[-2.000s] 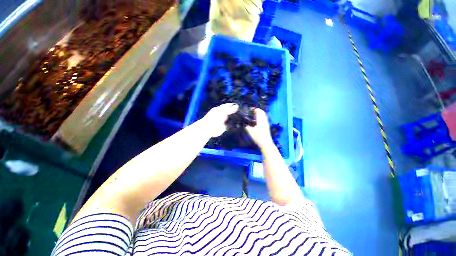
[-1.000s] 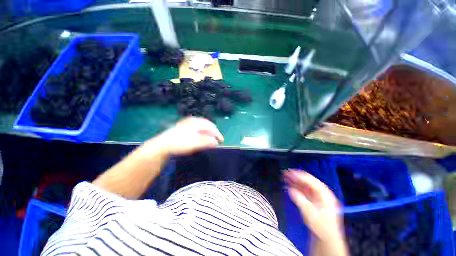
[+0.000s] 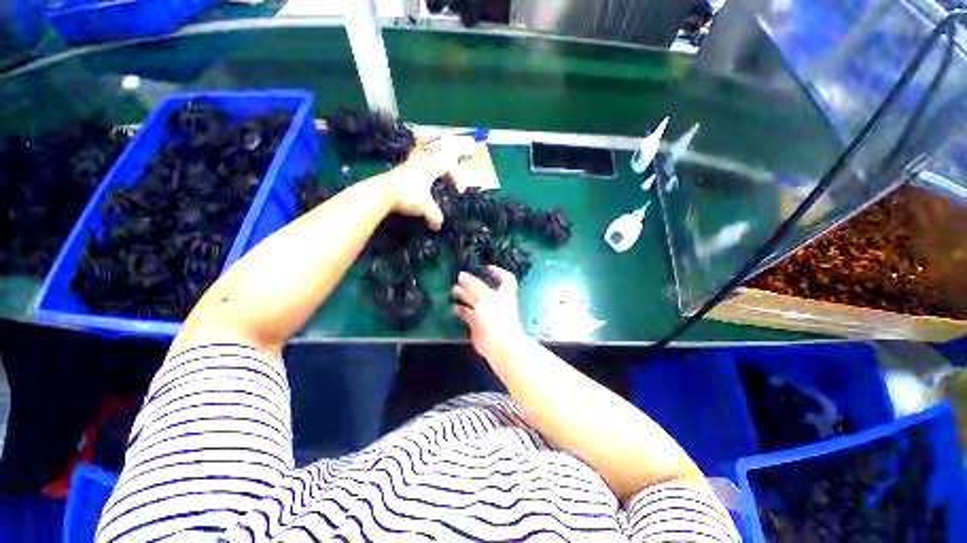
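Observation:
A loose pile of black spiky pieces [image 3: 467, 228] lies on the green bench in front of me. My left hand [image 3: 426, 178] reaches over the pile's rear left side, thumb apart from the fingers, beside the tan cardboard pad [image 3: 479, 170]. My right hand [image 3: 490, 305] is at the pile's near right edge, its fingertips bent against black pieces. Whether it grips one cannot be told. A blue crate [image 3: 270, 196] full of black pieces stands left of the pile. A white glue bottle [image 3: 626, 229] lies to the right, untouched.
A black phone [image 3: 573, 159] and slim white bottles [image 3: 649, 146] lie toward the rear. A clear screen [image 3: 732, 191] with a dark cable stands at right, before a carton [image 3: 838, 316] of orange-brown parts. More blue crates [image 3: 848, 451] are below the bench at lower right.
My view has turned from a floor-level crate to the bench. Since one second ago, my left hand has moved forward over the pile, and my right hand up and left to it. More black pieces lie near the front.

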